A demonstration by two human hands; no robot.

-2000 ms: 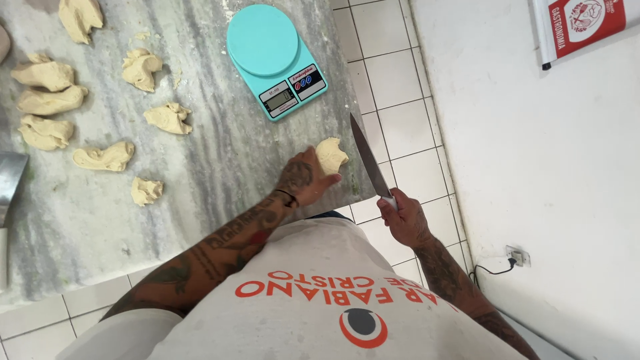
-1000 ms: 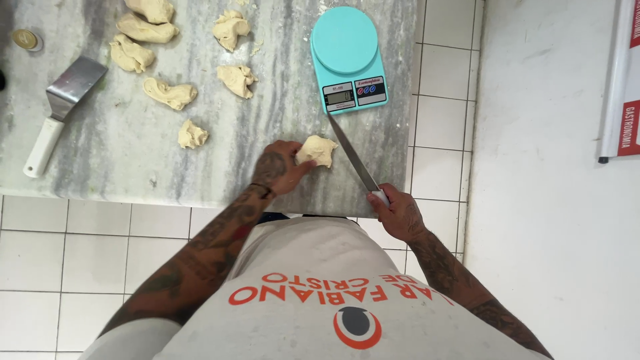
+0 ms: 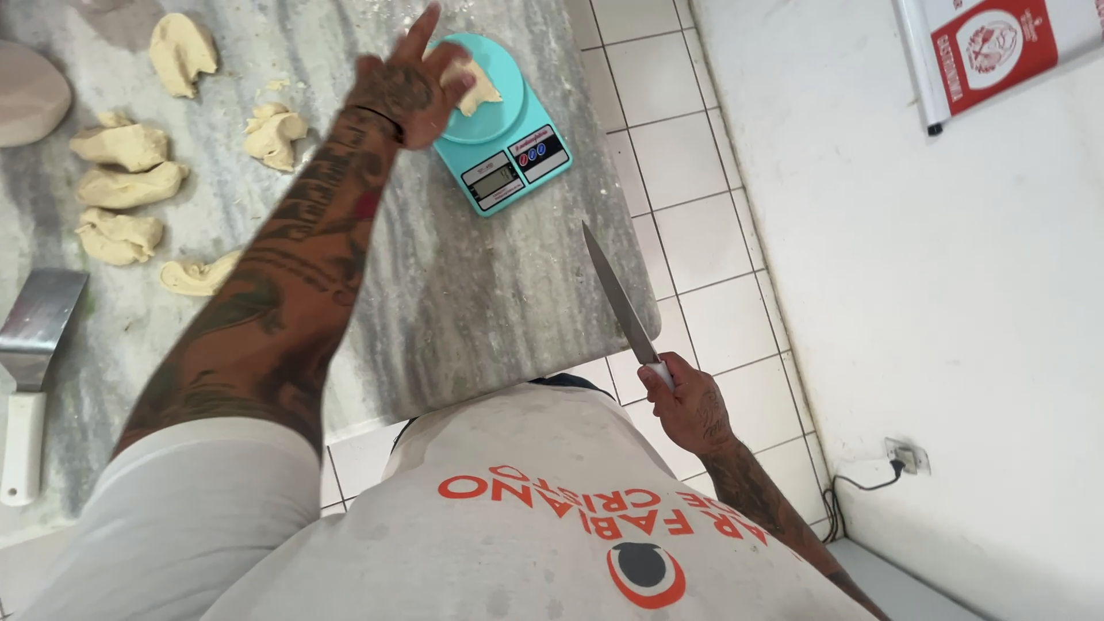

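My left hand [image 3: 414,90] is over the round plate of a turquoise digital kitchen scale [image 3: 503,138], fingers spread. A piece of dough [image 3: 479,91] lies on the plate, partly hidden under those fingers; whether they touch it I cannot tell. In my right hand [image 3: 686,401], beyond the table's corner, is a knife [image 3: 617,289] by its white handle, the blade pointing up and left over the marble edge. Left of the scale is a small dough lump [image 3: 274,136]. More pieces of dough [image 3: 129,185] lie further left, and my forearm partly covers another [image 3: 198,276].
A metal spatula with a white handle [image 3: 24,440] lies at the left on the marble table [image 3: 448,319]. A larger round mass [image 3: 30,93] sits at the upper left. To the right are the tiled floor [image 3: 716,224], a wall [image 3: 871,285], and a plugged-in cable [image 3: 867,483].
My left hand has moved from the dough piece near the front edge up to the scale, where dough now lies on the plate. My right hand still holds the knife. The view has shifted.
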